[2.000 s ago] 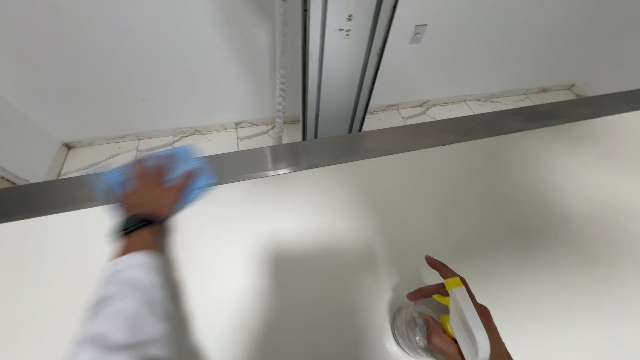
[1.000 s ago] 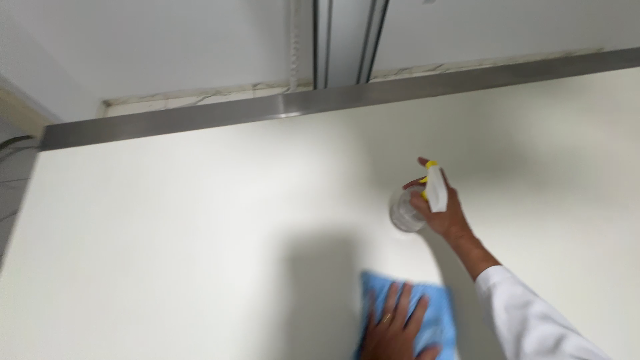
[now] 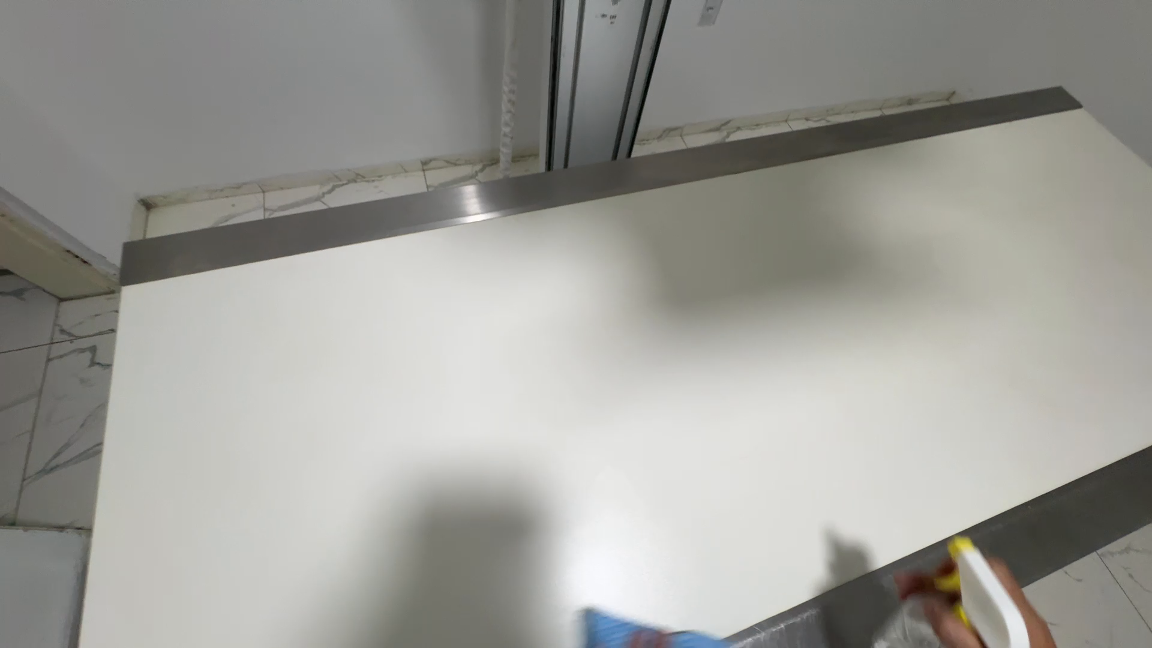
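Observation:
Near the bottom right corner, my right hand is closed around a clear spray bottle with a white and yellow trigger head, over the dark grey near edge strip. A blue cloth shows at the bottom edge of the view, on the white tabletop. Blurred fingertips of my left hand rest on the cloth; the rest of that hand is cut off by the frame. The far side of the tabletop has a grey metal strip.
Behind the table stand a pale wall and a metal track post, with a twisted white cord beside it. Marble-patterned tiles lie left of the table. A grey-white surface is at the lower left.
The left hand and cloth have gone from the far strip to the near side of the table. The right hand with the spray bottle has moved to the near edge. The view has shifted.

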